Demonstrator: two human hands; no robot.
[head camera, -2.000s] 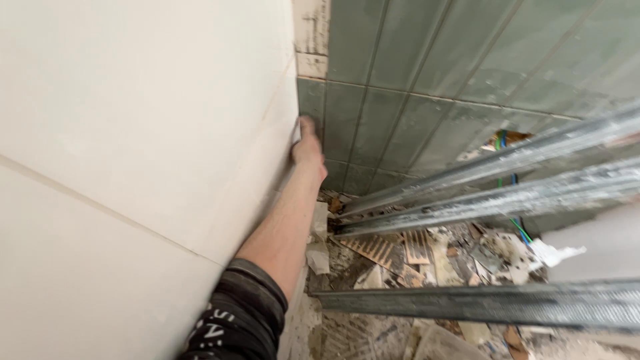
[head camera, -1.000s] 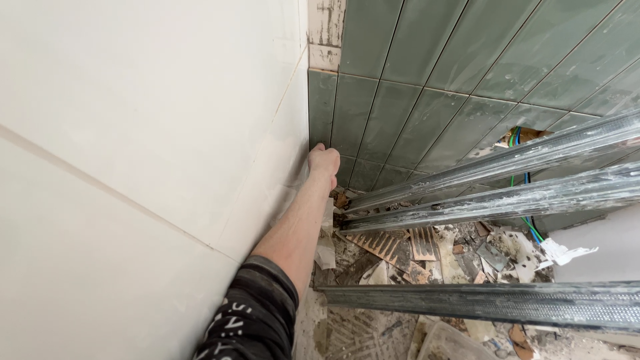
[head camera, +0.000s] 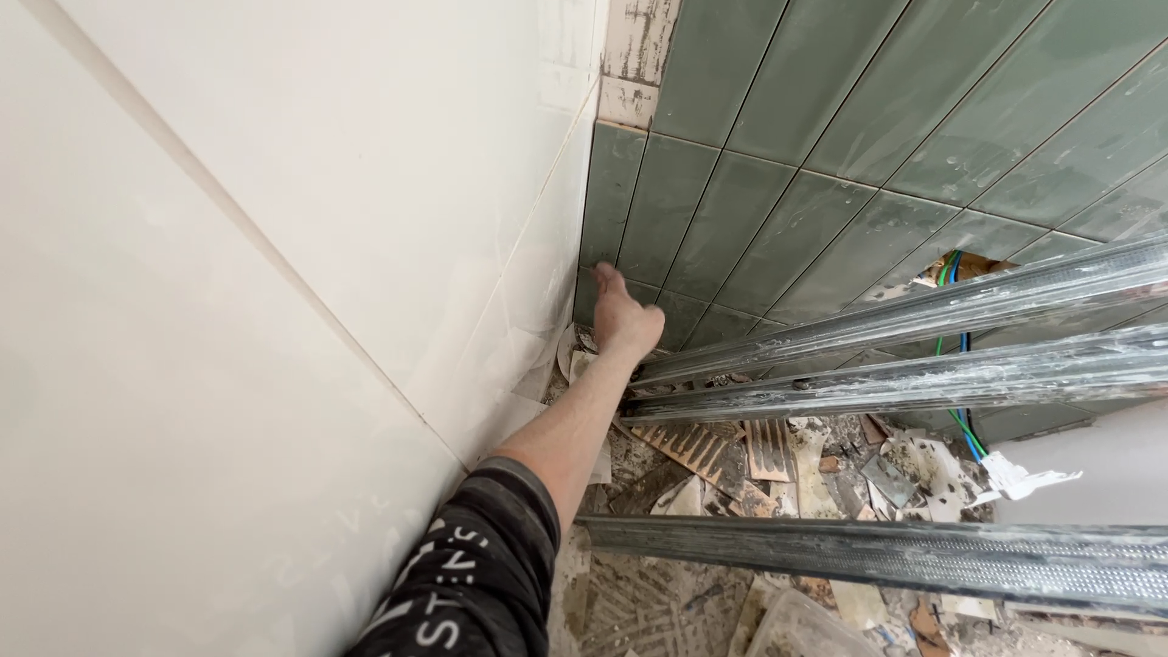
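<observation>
My left hand (head camera: 630, 312) reaches into the corner at the centre of the view, where a white tiled wall (head camera: 274, 365) meets a wall of glossy green tiles (head camera: 680, 210). Its fingertips are at the lower end of the narrow green tile (head camera: 611, 196) beside the corner, near a horizontal joint. Nothing shows in the hand, and its fingers are partly spread; whether they touch the tile cannot be told. The forearm, in a dark sleeve, runs along the white wall. My right hand is out of view.
Several metal profiles (head camera: 876, 557) cross the right side. Broken tile pieces (head camera: 766, 447) and rubble cover the floor, with a translucent plastic piece (head camera: 803, 625) below. Green and blue wires (head camera: 963, 424) hang from a hole in the green wall. Above the corner tile is a bare strip (head camera: 634, 55).
Two seconds ago my left hand was higher along the corner tile; it has moved down to the tile's lower end. The fingers look more spread than one second ago.
</observation>
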